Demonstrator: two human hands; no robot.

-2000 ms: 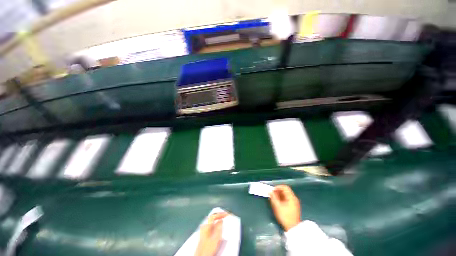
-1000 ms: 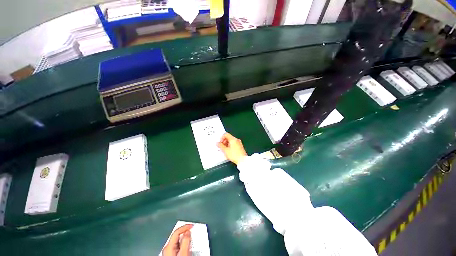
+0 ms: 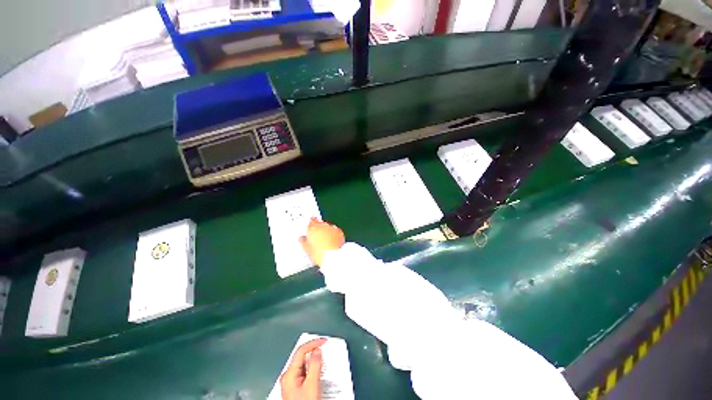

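My right hand (image 3: 323, 242) reaches over the green belt, its fingertips at the right side of a white box (image 3: 290, 224) that lies on the belt. The fingers are bent together; whether a sticker is between them cannot be seen. My left hand (image 3: 303, 370), at the bottom edge and partly cut off, holds white label sheets (image 3: 334, 367) above the worktop. The box under my right hand shows a faint pale mark on top. The white box to its left (image 3: 161, 273) has a round gold emblem.
More white boxes (image 3: 405, 195) lie spaced along the belt (image 3: 226, 258). A dark speckled post (image 3: 539, 117) slants across the right side. A blue-topped scale (image 3: 230, 129) stands behind the belt. The shiny green worktop (image 3: 546, 258) is nearest me. Yellow-black floor tape (image 3: 652, 332) shows at right.
Since one second ago, the box and my right hand over it have moved left in view. The other near boxes have also shifted left. Two seconds ago my right hand held a small white slip above the worktop.
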